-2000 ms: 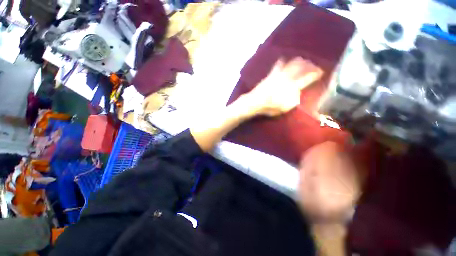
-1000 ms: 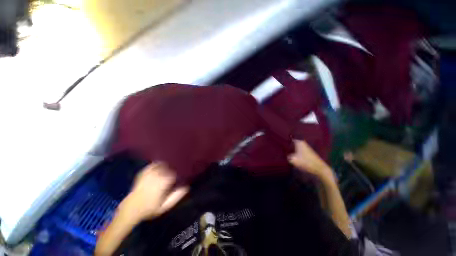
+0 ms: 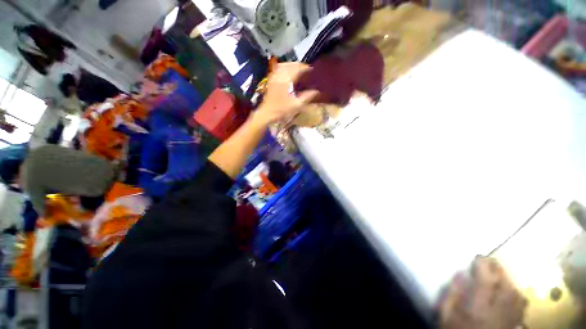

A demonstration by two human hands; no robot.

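Observation:
Stacked maroon cut pieces lie on the brown paper at the far left end of the white table. My left hand reaches out to them; its fingers are apart at the stack's left edge, and whether they pinch a piece is unclear. My right hand is blurred at the lower right, at the near edge of the tan machine bed; its fingers and anything in them cannot be made out.
A blue basket stands below the table edge by my left arm. A red box, orange cloth and blue goods lie at the left. A white round-vented machine part is beyond the stack.
The view has swung left from the lap side to the table's left end. My left hand has left the large maroon panel, now out of view, and reached to the stack.

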